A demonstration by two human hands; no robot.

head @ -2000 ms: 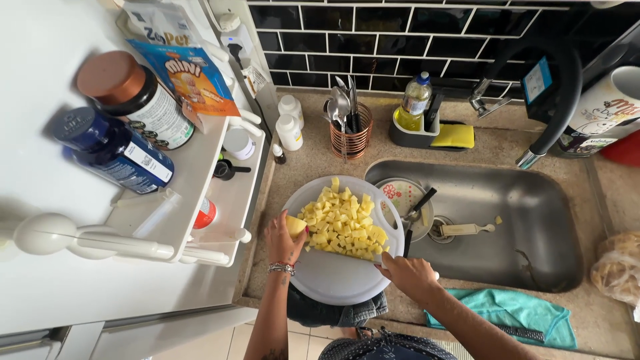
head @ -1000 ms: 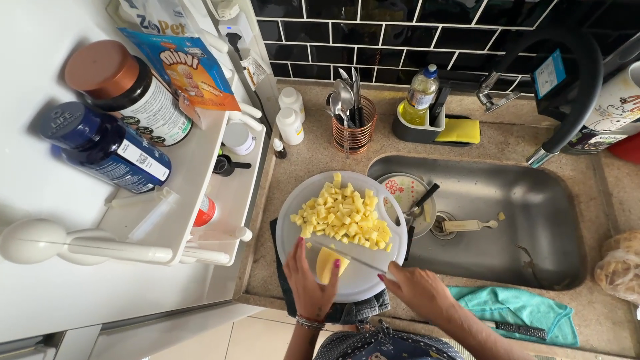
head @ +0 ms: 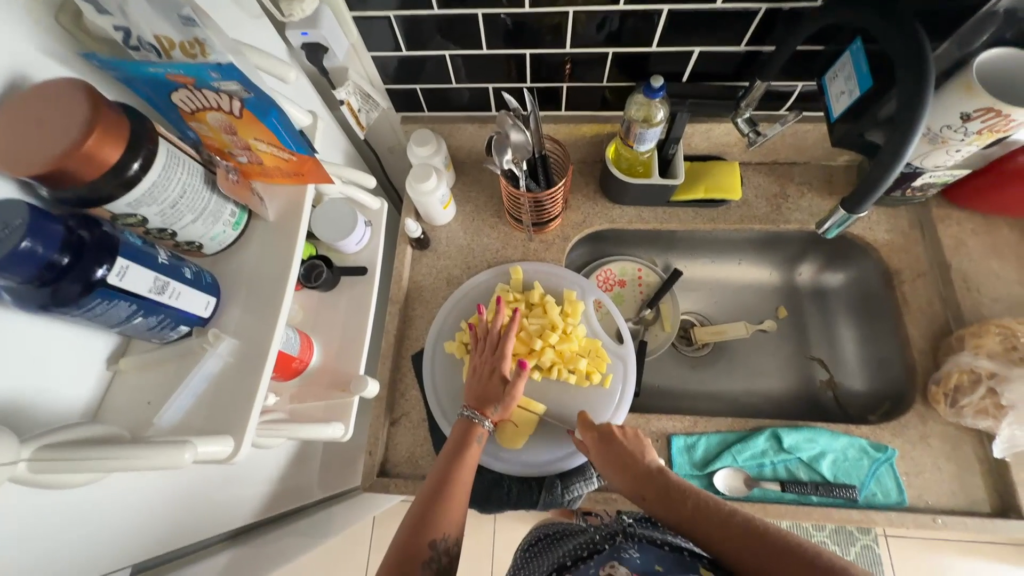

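Observation:
A round white cutting board (head: 448,400) carries a heap of diced yellow potato (head: 560,336). My left hand (head: 494,364) lies spread over the left side of the heap, its fingers apart. Just below its wrist and palm rests an uncut piece of peeled potato (head: 516,430). My right hand (head: 616,450) is closed around the handle of a kitchen knife, at the board's lower right. The knife's blade (head: 558,421) points left, its tip at the potato piece; part of it is hard to make out.
Right of the board is a steel sink (head: 768,296) with a plate (head: 632,288) and cutlery. Behind stand a copper wire cutlery holder (head: 538,196) and a soap caddy (head: 640,188). A teal cloth (head: 800,448) with a spoon lies at the counter edge. A white shelf (head: 276,320) flanks the left.
My left hand has moved from beside the potato piece up onto the diced heap. The knife blade was across the board between heap and piece a second ago and is now lower, at the piece.

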